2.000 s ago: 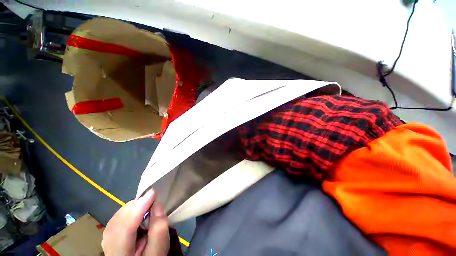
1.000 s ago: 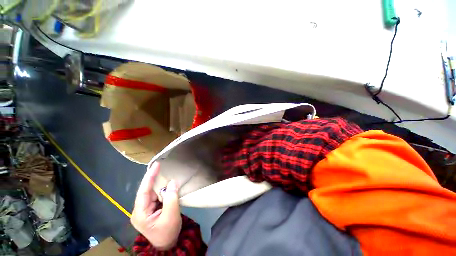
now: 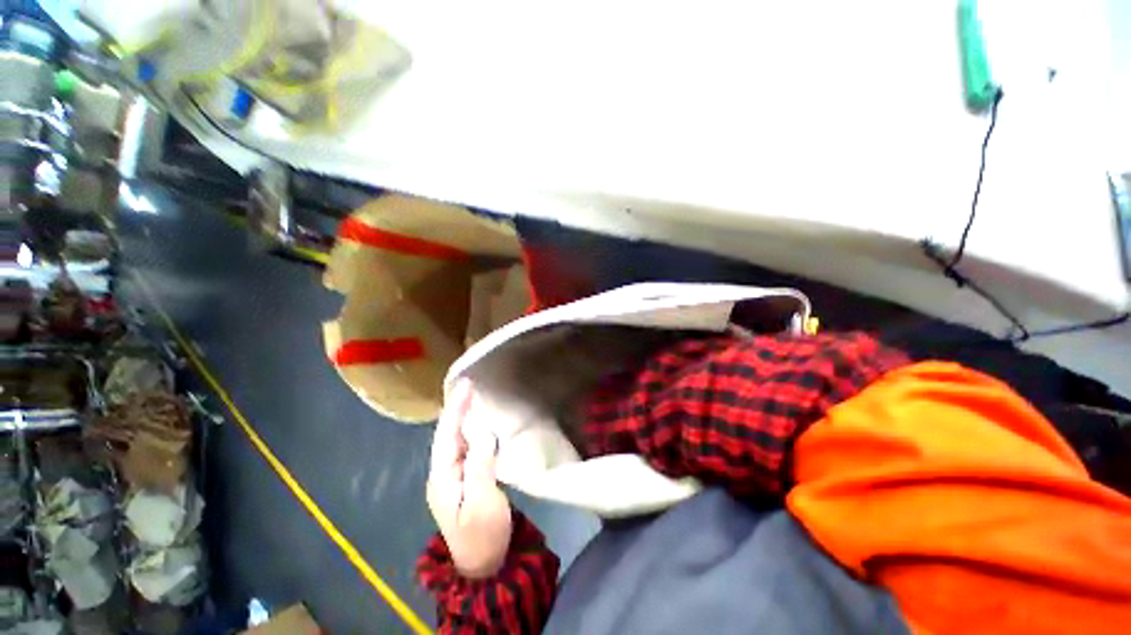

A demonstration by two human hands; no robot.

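The beige bag body [image 3: 620, 301] lies over the grey apron with its mouth open towards me. Its greyish-beige lining [image 3: 533, 372] shows inside. My left hand [image 3: 471, 478] holds the left end of the mouth, fingers along the rim. My right forearm, in a red-and-black checked sleeve, reaches into the mouth; the right hand is hidden inside the bag. A small yellow bit [image 3: 811, 325] shows at the right end of the rim.
A cardboard bin [image 3: 397, 298] with red tape stands behind the bag. The white table [image 3: 645, 124] bears a green-handled awl [image 3: 976, 56] on a black cord and stacked bag bodies [image 3: 310, 62]. Racks stand at far left beyond a yellow floor line [image 3: 285, 478].
The view has swung left, bringing in the stacked bags and racks. The bag mouth has opened wider and tilted. My left hand has shifted its fingers along the rim. The right forearm stays inside.
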